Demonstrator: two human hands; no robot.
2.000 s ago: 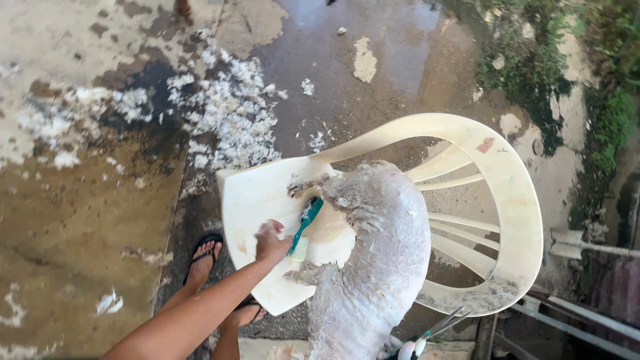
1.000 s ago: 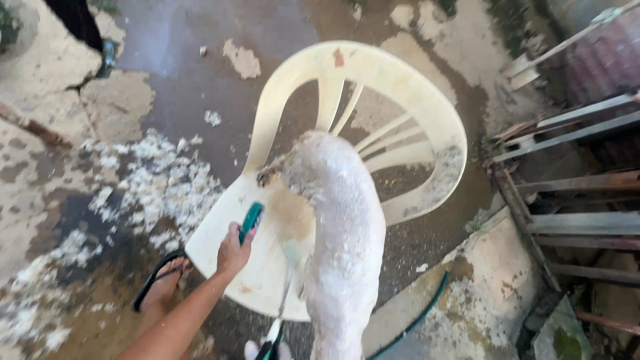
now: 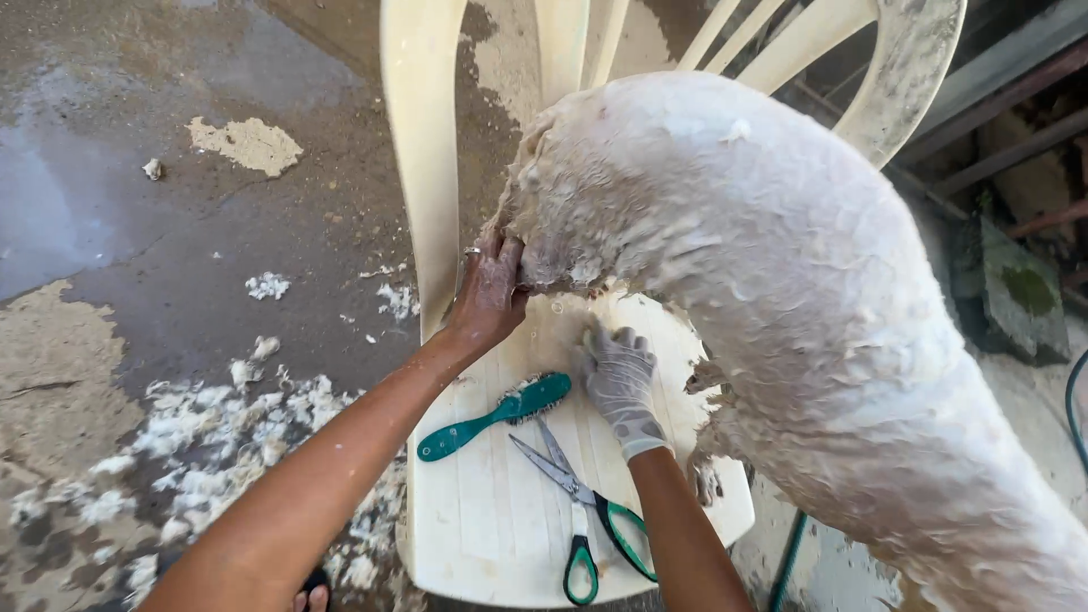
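Observation:
A wet, clipped pale-coated animal, probably a dog, stands over a cream plastic chair, its paws near the seat's right edge. My bare left hand, with a ring on one finger, touches the matted fur at the animal's left end. My right hand, in a thin whitish glove, is low over the seat below the body; its fingers are curled and partly blurred, and whether they hold anything is unclear. Between my forearms lie a teal hairbrush clogged with fur and open scissors with green-and-black handles.
Clumps of cut white fur litter the wet concrete floor to the left. Slatted bars stand at the upper right. A green hose runs along the floor right of the chair. Part of a foot shows at the bottom.
The brush, held in my left hand before, now lies on the seat. My left hand is now at the animal's fur. The scissors lie on the seat. The view is much closer.

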